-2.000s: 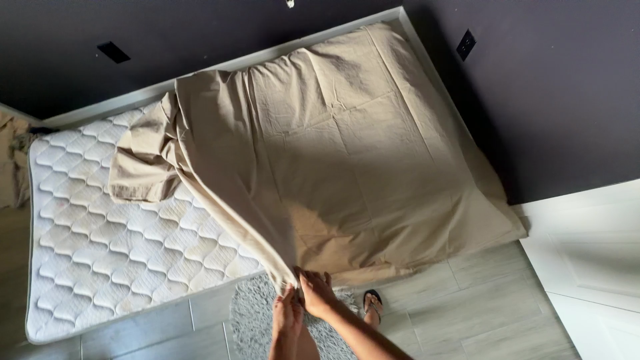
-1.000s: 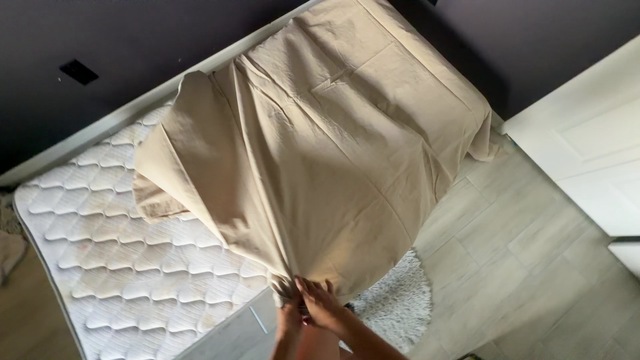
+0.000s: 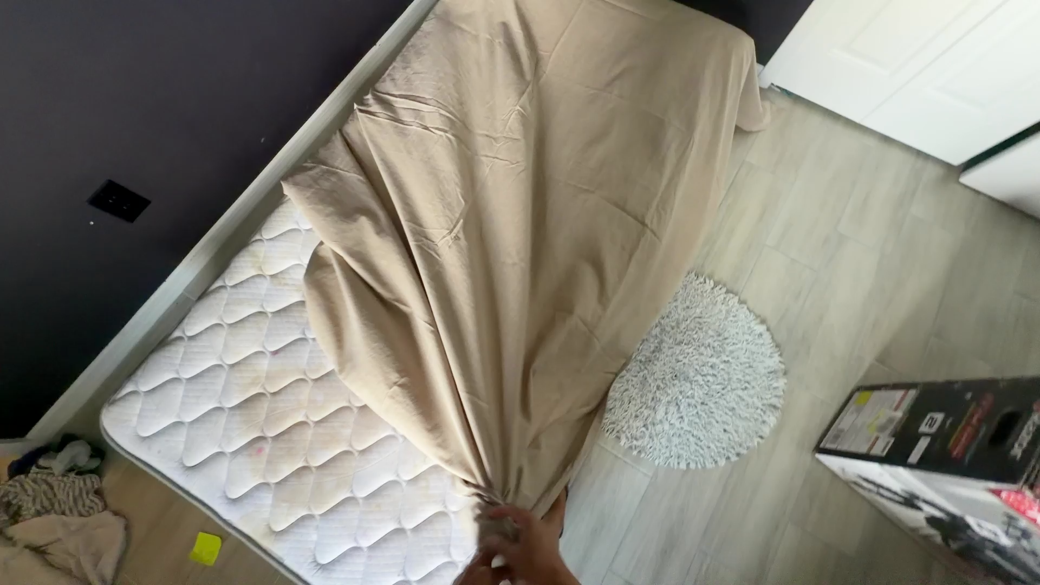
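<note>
A beige fitted or flat bed sheet (image 3: 504, 244) covers the far part of a white quilted mattress (image 3: 268, 406), whose near left part lies bare with faint stains. At the bottom centre the sheet is drawn together into a tight bunch, with folds fanning away from it. My right hand (image 3: 528, 544) grips this gathered edge. Just left of it and lower, partly cut off by the frame, my left hand (image 3: 481, 570) is closed at the same bunch; its fingers are partly hidden.
A round shaggy grey rug (image 3: 699, 374) lies right of the bed on wood-look floor. A printed cardboard box (image 3: 942, 463) stands at lower right, white doors (image 3: 886, 65) at upper right. Crumpled cloths (image 3: 61, 520) and a yellow note (image 3: 206, 548) are at lower left; a dark wall (image 3: 162, 106) runs alongside.
Both hands have kept hold of the sheet and gathered it into a tighter bunch, pulling its folds towards me. The view has turned and shifted, bringing the box into sight.
</note>
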